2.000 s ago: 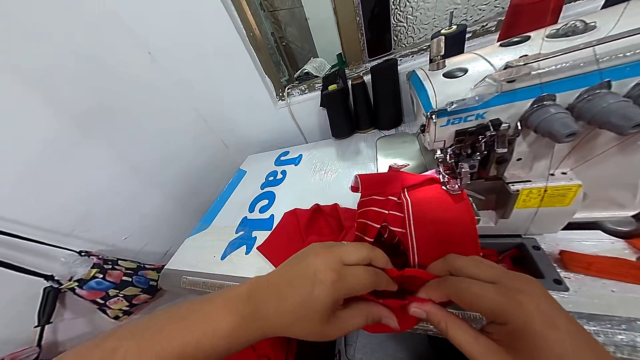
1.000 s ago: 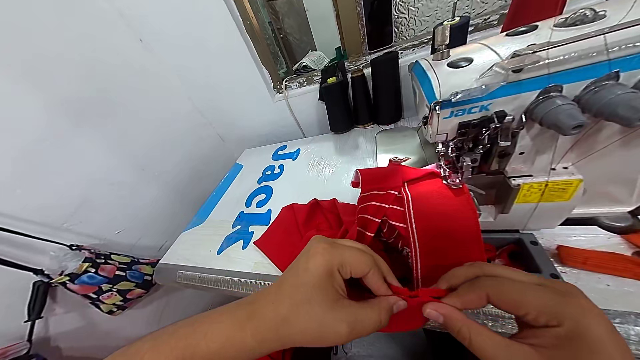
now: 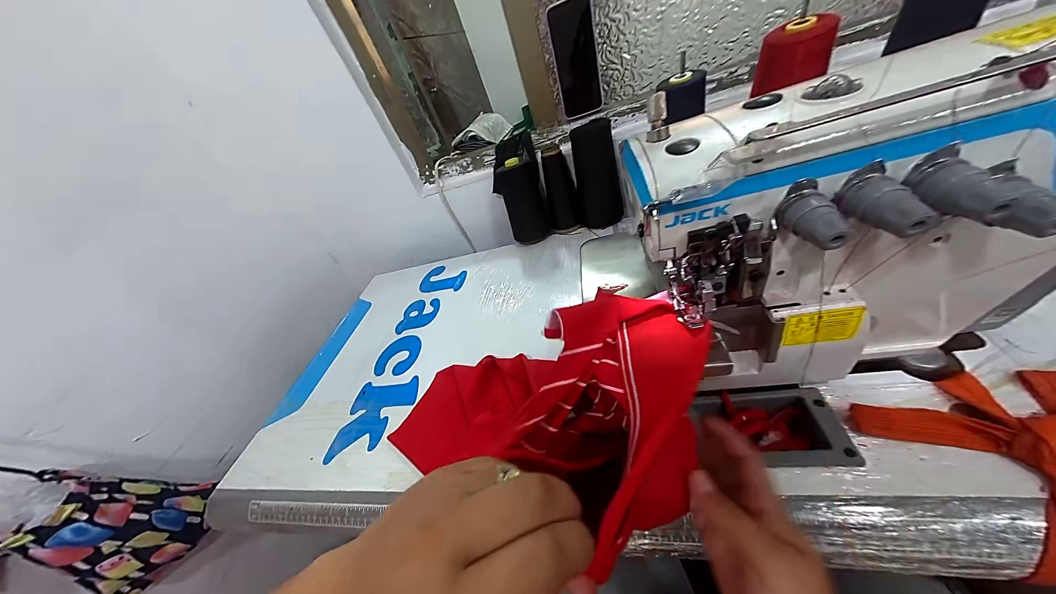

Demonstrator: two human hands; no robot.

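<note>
A red fabric garment (image 3: 660, 371) with white stitched lines runs from under the presser foot (image 3: 691, 318) of a Jack overlock sewing machine (image 3: 742, 206) down to the table's front edge. My left hand (image 3: 503, 528), wearing a ring, is closed on the lower edge of the fabric; its fingertips are partly hidden. At the right side of the cloth, my right hand (image 3: 751, 511) is blurred, its fingers and thumb by the fabric's edge; whether it grips the cloth is unclear.
Black thread cones (image 3: 598, 173) stand behind the white table (image 3: 313, 462). A grey-framed opening (image 3: 833, 437) with red scraps lies right of the garment. Orange fabric strips (image 3: 932, 425) rest farther right. A patterned cloth (image 3: 124, 528) hangs at the left, beside the wall.
Both hands were pinching the red fabric together near the front edge. They have moved apart, the right hand now beside the cloth, and the lower fabric has been opened out.
</note>
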